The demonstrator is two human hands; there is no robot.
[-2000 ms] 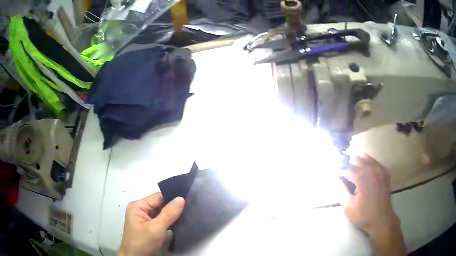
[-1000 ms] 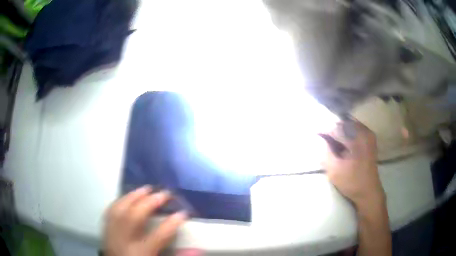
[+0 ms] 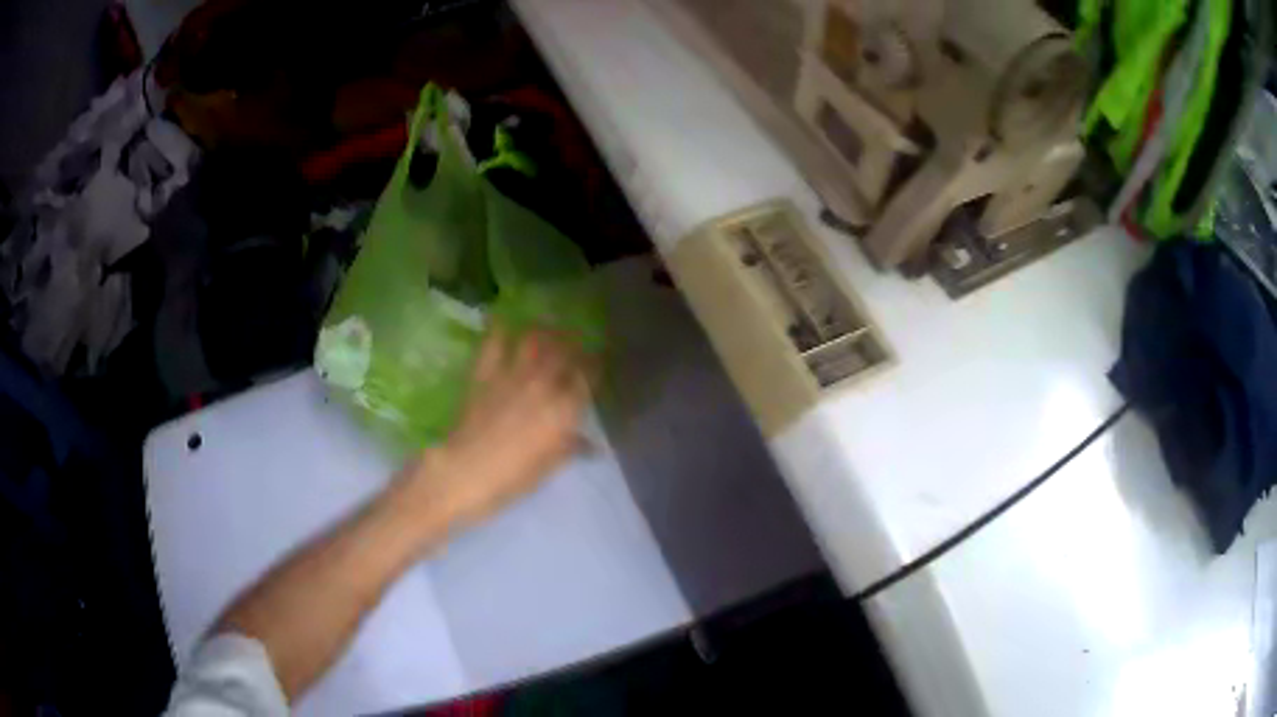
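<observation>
My left hand (image 3: 511,406) is blurred and lies against the front of a lime-green translucent plastic bag (image 3: 420,301). The bag stands on a white side surface (image 3: 252,532), with its handles up and something pale inside. The fingertips overlap the bag, so I cannot tell whether they grip anything. A small dark thing shows beside the hand, too blurred to name. My right hand is out of the picture. Dark navy pieces (image 3: 1197,378) lie in a pile on the white machine table (image 3: 966,462) at the right.
A cream machine (image 3: 980,126) with metal parts stands at the upper right. A cream tray (image 3: 728,301) with small items is set at the table's edge. Lime-green strips (image 3: 1162,98) hang at the top right. Pale grey fabric (image 3: 91,224) is heaped at the far left.
The view has swung left, away from the sewing head and lamp. My left hand has left the navy piece and is now at the green bag. My right hand has gone out of view.
</observation>
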